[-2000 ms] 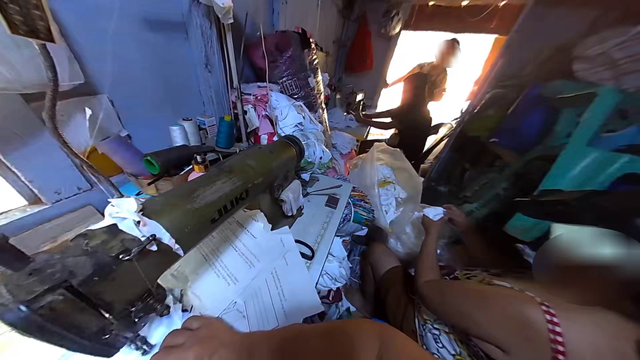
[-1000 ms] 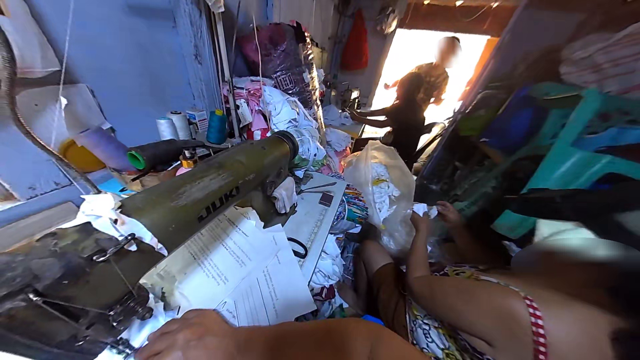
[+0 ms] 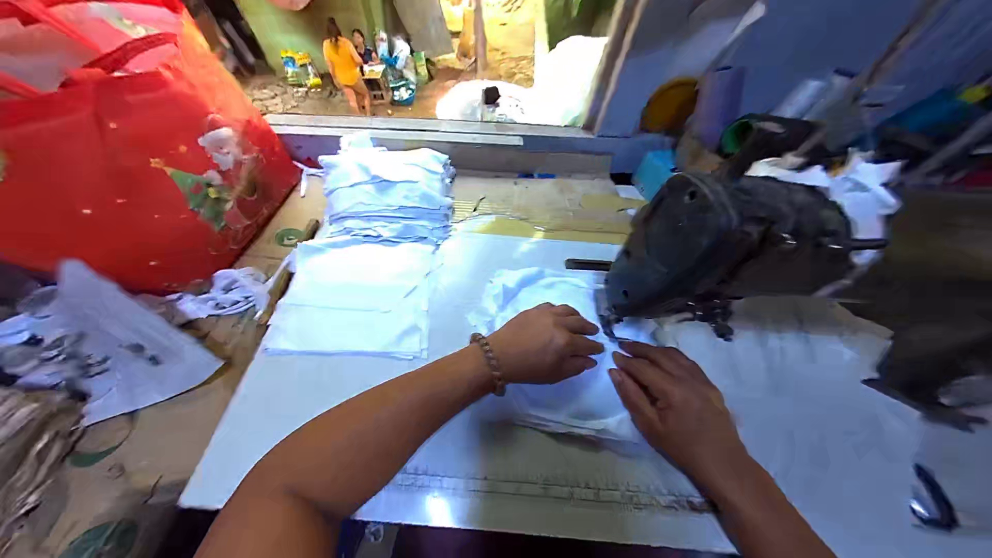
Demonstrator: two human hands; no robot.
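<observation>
A white cloth piece (image 3: 573,399) lies under the needle area of a dark industrial sewing machine (image 3: 666,240). My left hand (image 3: 546,343), with a beaded bracelet at its wrist, rests flat on the cloth, left of the presser foot. Close by on the right, my right hand (image 3: 670,403) presses the cloth with its fingertips just in front of the foot. Neither hand visibly grasps the fabric. To the left, white cloth pieces (image 3: 387,194) are stacked in a pile, with flat white pieces (image 3: 353,298) in front of it.
A large red bag (image 3: 139,170) stands at the left, with cloth scraps (image 3: 139,349) before it. Small thread snips (image 3: 932,498) lie at the right edge of the table. Beyond the window sill (image 3: 434,132) are people outdoors, one in a yellow top (image 3: 343,66).
The view has swung far left, from the machine's rear and another person to the sewing area and window. Both my hands now show at the cloth.
</observation>
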